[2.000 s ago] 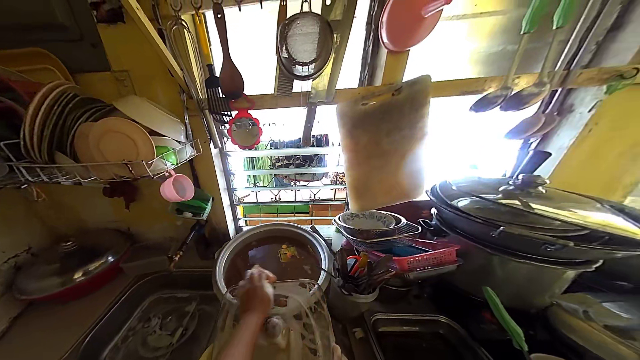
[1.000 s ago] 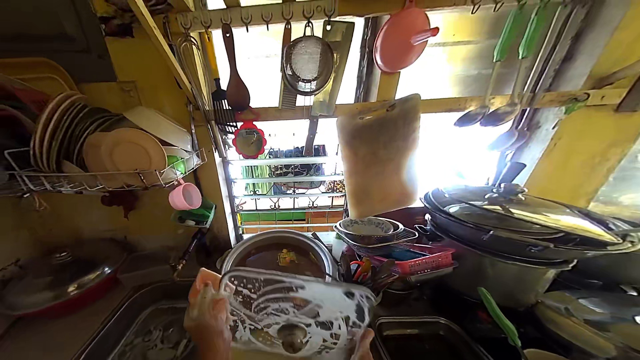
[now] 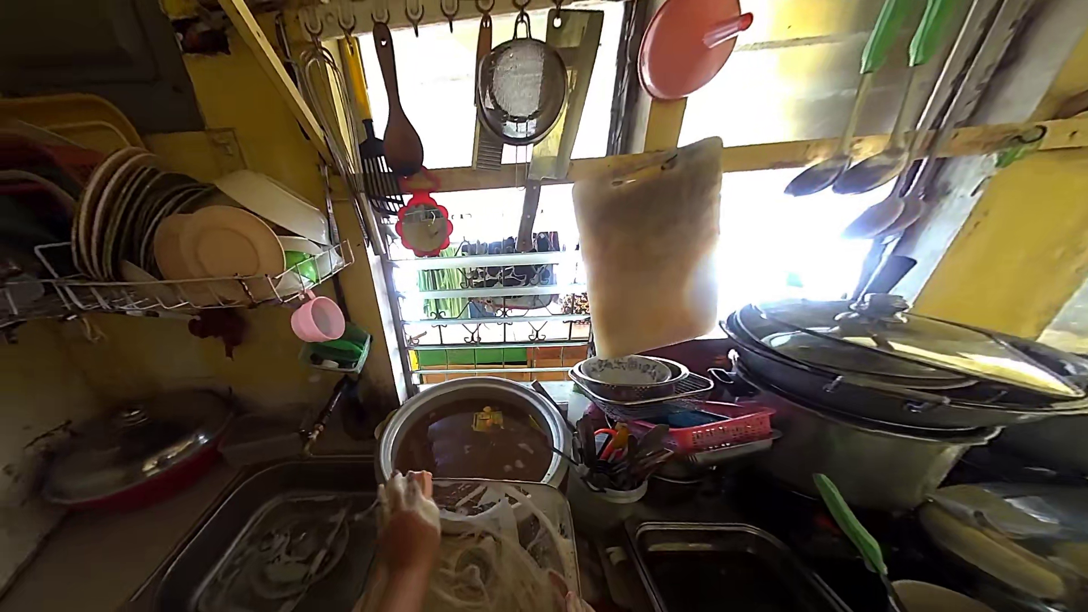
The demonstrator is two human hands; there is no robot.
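Observation:
My left hand (image 3: 410, 518), foamy with suds, has an orange sponge (image 3: 420, 483) in its fingers at the upper left edge of a clear rectangular container (image 3: 501, 544) smeared with suds. At the container's lower right edge, only some fingers of my right hand (image 3: 571, 595) show, holding it; the rest is cut off by the frame. Just behind the container stands a round metal pot (image 3: 391, 438) of brownish water with a yellow thing afloat. To the left is a sink basin (image 3: 255, 493) with soapy items in it.
A utensil holder (image 3: 612, 493) and a pink basket (image 3: 722, 429) stand right of the pot. A metal tray (image 3: 714, 531) lies at the front. Large lidded pots (image 3: 858, 425) fill the right. A dish rack (image 3: 212, 289) with plates hangs at left, and a cutting board (image 3: 650, 246) hangs ahead.
The container was tilted up in front of the pot one second ago; now it lies lower and flatter. My left hand was over the container two seconds ago and is now at its left edge.

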